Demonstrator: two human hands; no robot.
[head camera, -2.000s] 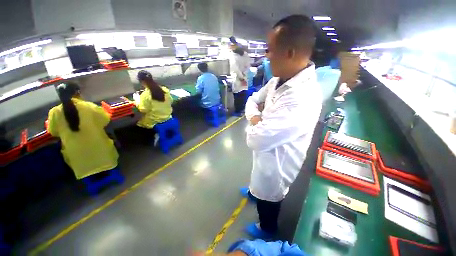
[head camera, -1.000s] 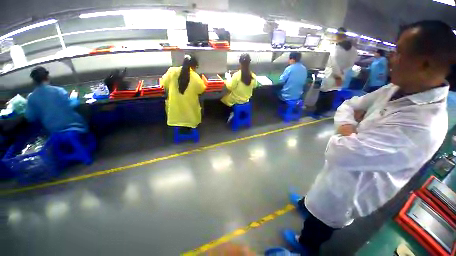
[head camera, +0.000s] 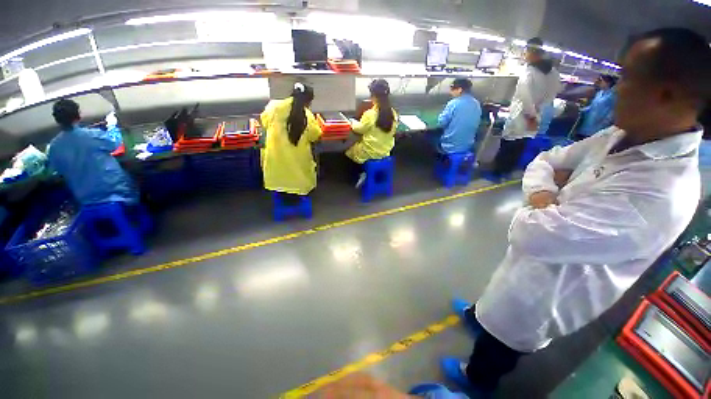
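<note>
A blurred, skin-coloured part of a hand (head camera: 360, 386), which looks like my right hand, is cut off by the bottom edge. A blue sleeve cuff (head camera: 438, 392) lies just to its right. Its fingers and anything in them cannot be made out. My left hand is not in view. Nearest on the green bench (head camera: 586, 376) at the lower right is a red tray (head camera: 633, 340) with a flat grey-white panel (head camera: 672, 343) in it. A second red tray with a similar panel (head camera: 694, 299) is behind it. A pale item (head camera: 628, 390) is cut off at the bottom edge.
A person in a white coat (head camera: 600, 226) stands close on the right, arms folded, partly hiding the bench. Across the grey floor (head camera: 234, 335) with yellow lines, workers in yellow (head camera: 290, 156) and blue coats sit on blue stools (head camera: 378, 179) at a long bench with red trays (head camera: 238, 134).
The view has swung left since the first frame, so the bench things have moved to the right edge. The far left worker's arm is raised higher than one second ago.
</note>
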